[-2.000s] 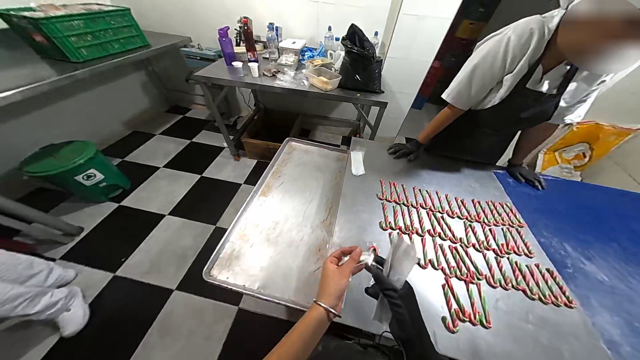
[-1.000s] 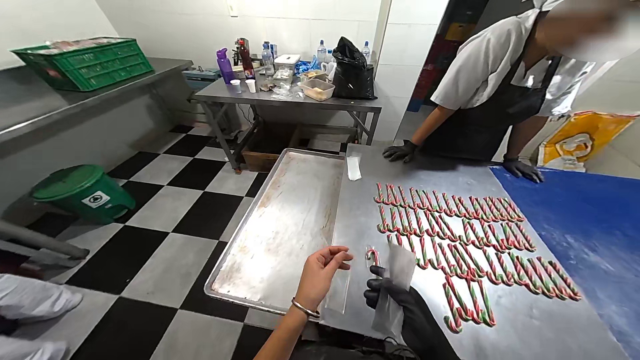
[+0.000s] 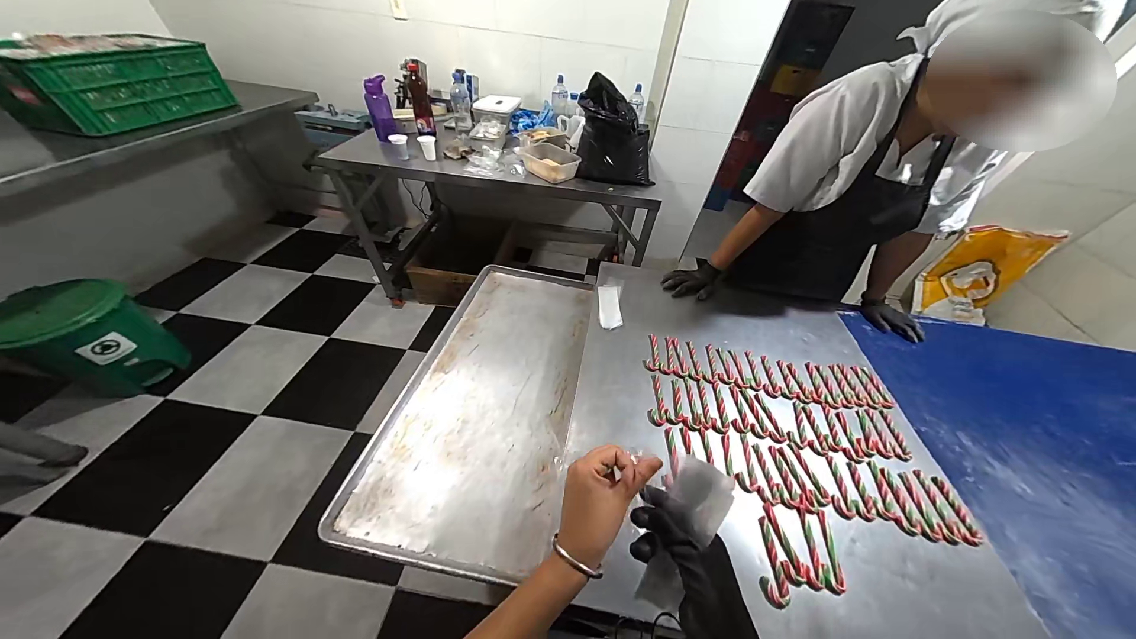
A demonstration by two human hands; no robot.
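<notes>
My left hand (image 3: 603, 497) is bare, with a bracelet at the wrist; its thumb and fingertips pinch what looks like the edge of a clear plastic wrapper. Close to its right, my right hand (image 3: 679, 550) in a black glove holds a stack of translucent plastic bags (image 3: 703, 499). Beyond and right of my hands, red, green and white candy canes (image 3: 763, 415) lie in several rows on the metal table (image 3: 612, 373). A short group of candy canes (image 3: 803, 555) lies nearest me. Whether a candy cane is between my hands cannot be told.
A large metal tray (image 3: 479, 417) lies left of my hands. White paper strips (image 3: 610, 307) rest near the table's far edge. A person in a dark apron (image 3: 799, 248) leans across the corner with gloved hands on the surface. A blue surface (image 3: 1021, 417) adjoins at right; a green bin (image 3: 89, 337) stands left.
One second ago a wrapped candy cane showed upright between my hands; it is no longer plainly visible. My left hand has moved right, closer to my gloved hand.
</notes>
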